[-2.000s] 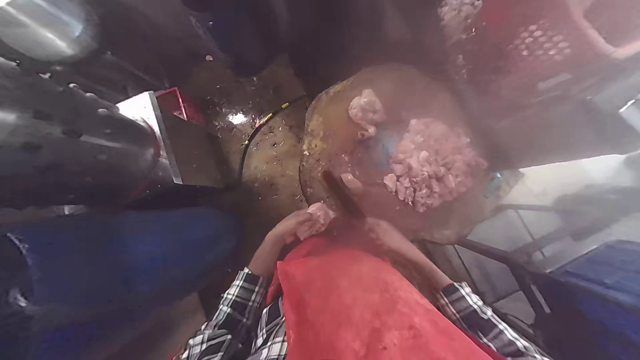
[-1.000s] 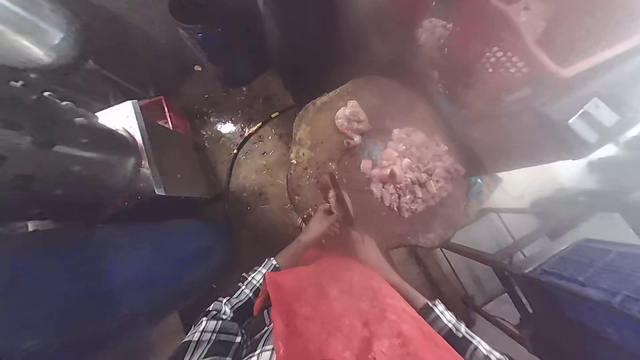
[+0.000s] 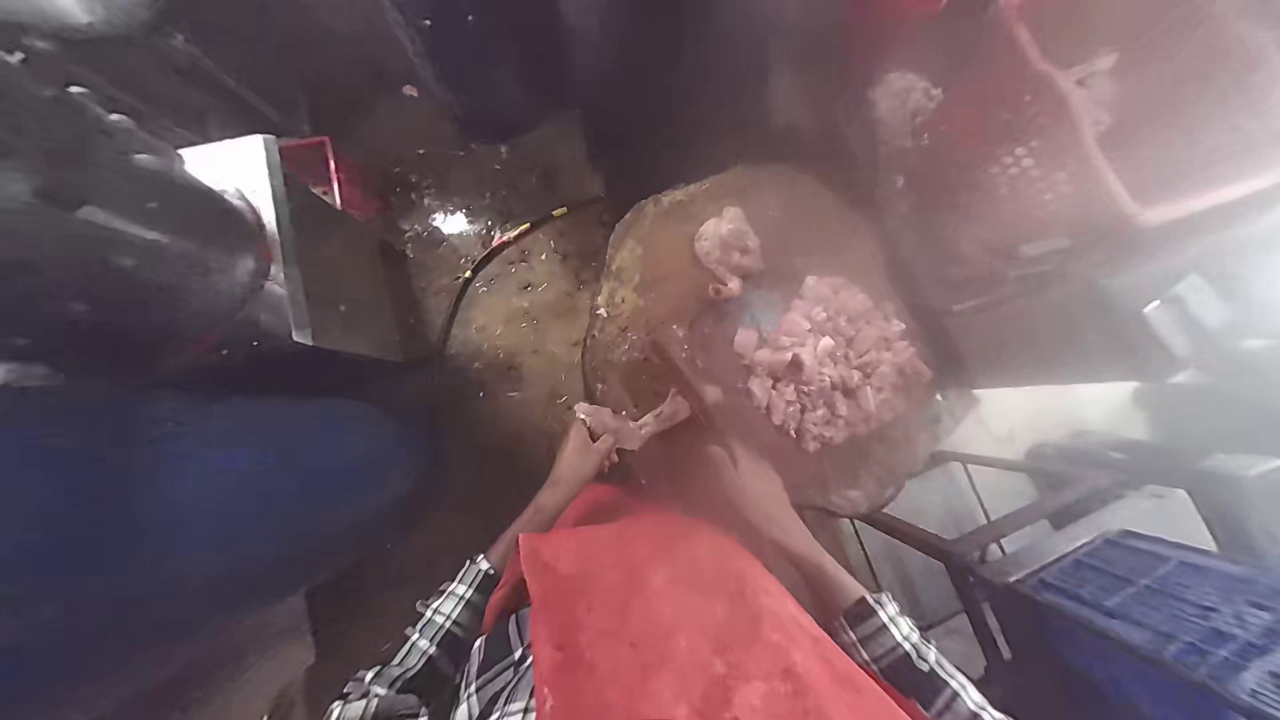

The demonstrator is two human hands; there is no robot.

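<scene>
On a thick round chopping block lies a heap of chopped raw pale meat. A larger uncut piece of raw meat rests behind it, to the left. My left hand grips the end of a long piece of raw meat, seemingly with bone, at the block's near left edge. Just right of that piece, my right hand is closed round a knife, whose blade is blurred and points away from me over the block. Haze and motion blur hide the knife's handle and most fingers.
A red plastic basket stands at the back right. A blue crate sits at the lower right, beside a dark metal frame. A blue drum lies left. A dark hose crosses the wet, littered floor.
The meat in my left hand now extends toward the right over the block's near edge. The knife blade, dark and plain earlier, is now a pale blur.
</scene>
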